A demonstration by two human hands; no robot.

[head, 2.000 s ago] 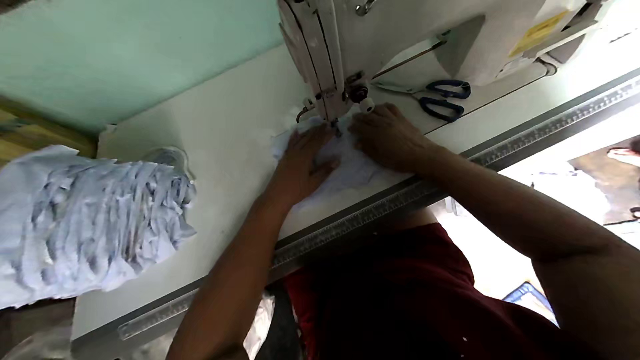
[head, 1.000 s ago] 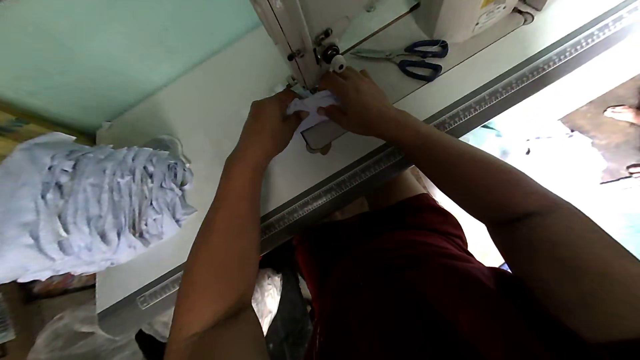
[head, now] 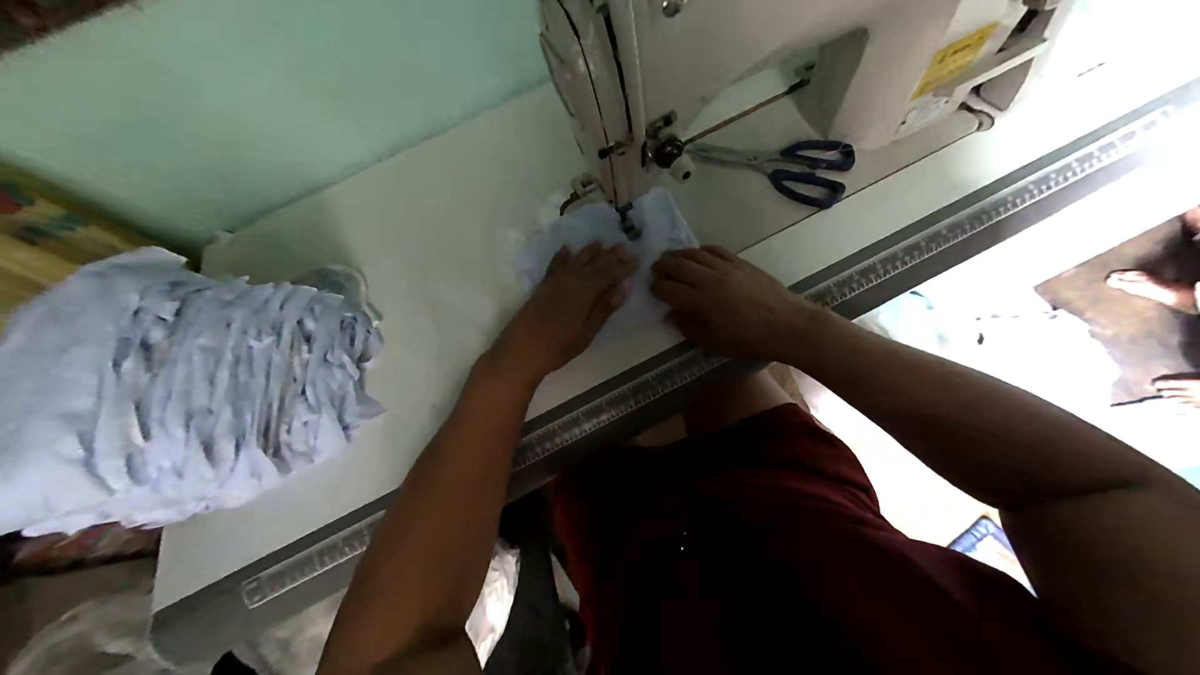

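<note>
A pale, light-blue fabric piece lies spread on the sewing machine's bed, under the presser foot. My left hand rests on the fabric's left part, its fingers laid flat just in front of the foot. On the right part of the fabric is my right hand, with bent fingers pressing near its edge; whether it pinches the cloth cannot be told. The head of the white sewing machine stands above the cloth. Its needle tip is too small to make out.
Scissors with dark blue handles lie right of the needle area, beside the machine. A thick stack of pale fabric pieces hangs over the table's left end. A clear ruler strip runs along the front edge. Other people's feet show at far right.
The fabric, bunched between my hands one second ago, now lies spread under the presser foot. My left hand has gone from gripping it at the side to lying flat on top.
</note>
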